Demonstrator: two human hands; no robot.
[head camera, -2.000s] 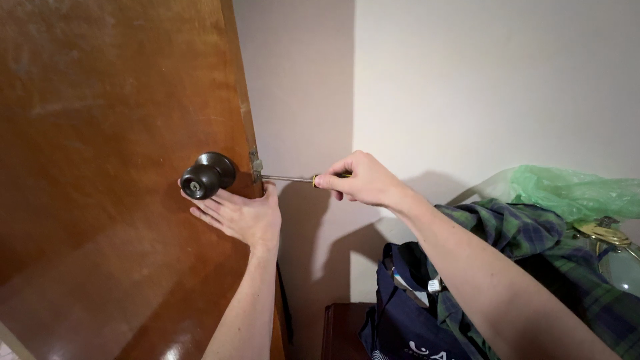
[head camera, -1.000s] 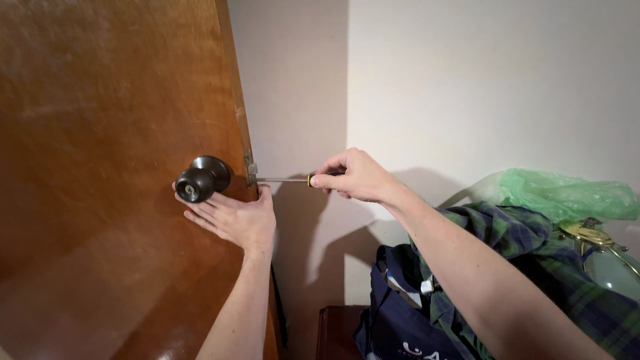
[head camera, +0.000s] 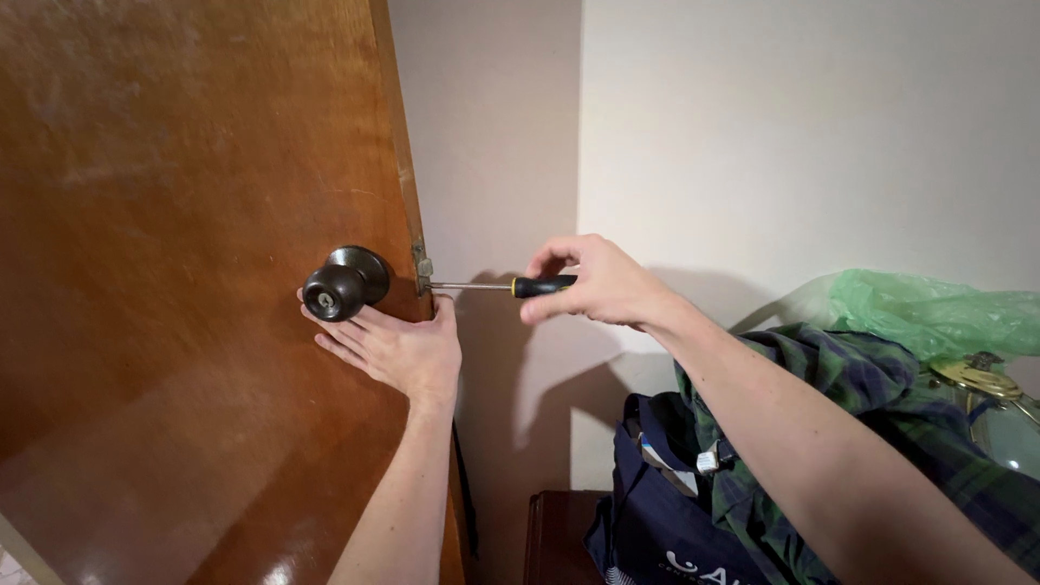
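Note:
A brown wooden door (head camera: 203, 284) carries a dark round doorknob (head camera: 335, 291) with a keyhole. My left hand (head camera: 398, 345) is spread flat against the door just below the knob, its thumb at the door's edge. On that edge sits a metal latch with its plate (head camera: 422, 264). A screwdriver (head camera: 487, 286) with a black and yellow handle lies level, its tip at the lower part of the latch plate. My right hand (head camera: 581, 280) is around the back of the handle, with the index finger raised off it and the thumb below. The handle's rear end is hidden by the palm.
At the lower right, a dark blue bag (head camera: 666, 520) bearing writing stands by a dark red wooden surface (head camera: 561, 536). A green and blue plaid cloth (head camera: 821, 366), a green plastic bag (head camera: 926, 313) and a brass-coloured metal piece (head camera: 975, 378) are beside it. A pale wall rises behind.
The fingers of my right hand have loosened and spread from the screwdriver's handle, so more of the handle shows. My left hand stays below the knob.

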